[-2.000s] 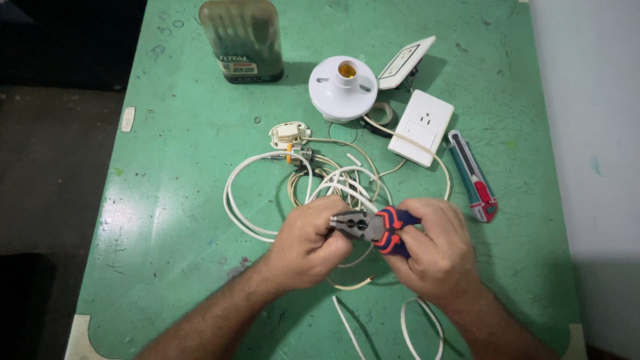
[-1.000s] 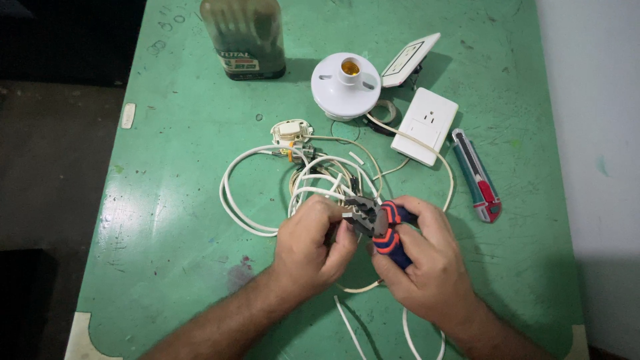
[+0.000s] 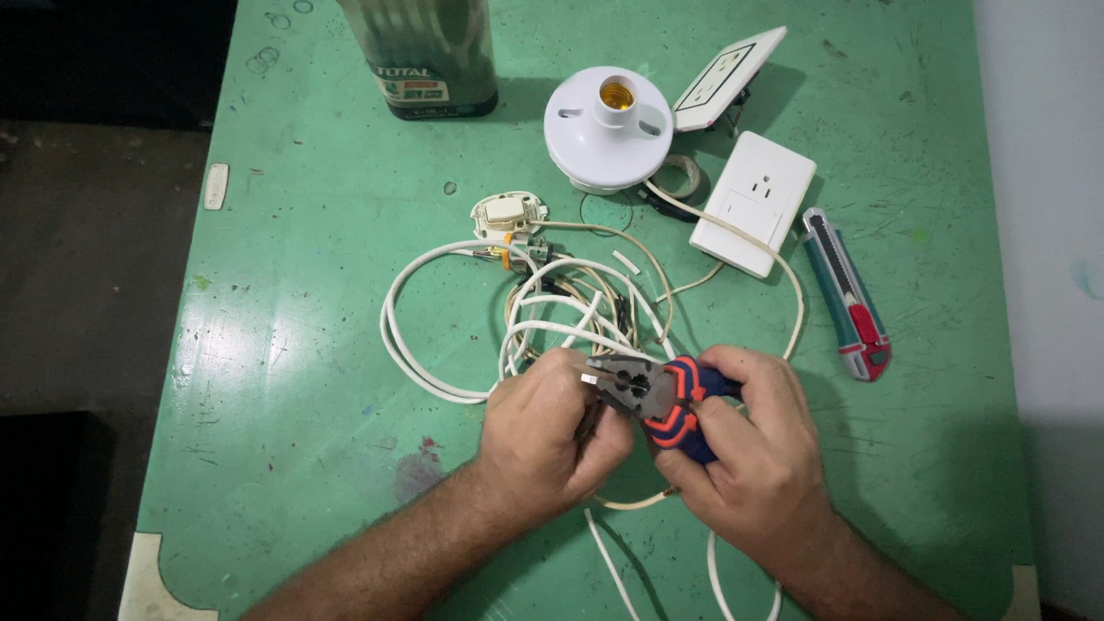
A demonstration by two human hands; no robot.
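My right hand (image 3: 755, 448) is closed around the blue and red handles of a pair of combination pliers (image 3: 647, 390), whose jaws point left and stand slightly apart. Right at the jaws is my left hand (image 3: 552, 427), closed on something mostly hidden by its fingers; a small light piece shows by the jaw tips, but I cannot tell what it is. White cable (image 3: 392, 323) lies looped on the table beyond my hands, tangled with thinner beige wire (image 3: 660, 267). Behind the loops lie a small cream switch (image 3: 509, 213) with its casing off and a metal part with an orange band (image 3: 520, 251).
A white lamp holder (image 3: 595, 138) stands at the back, beside a tilted outlet plate (image 3: 729, 78), a roll of tape (image 3: 681, 177) and a white outlet with a switch (image 3: 755, 204). A utility knife (image 3: 848, 297) lies at the right. A dark plastic bottle (image 3: 427, 52) stands back left.
The plier jaws have shifted slightly beside my left hand. Both hands have stayed closed and close together.
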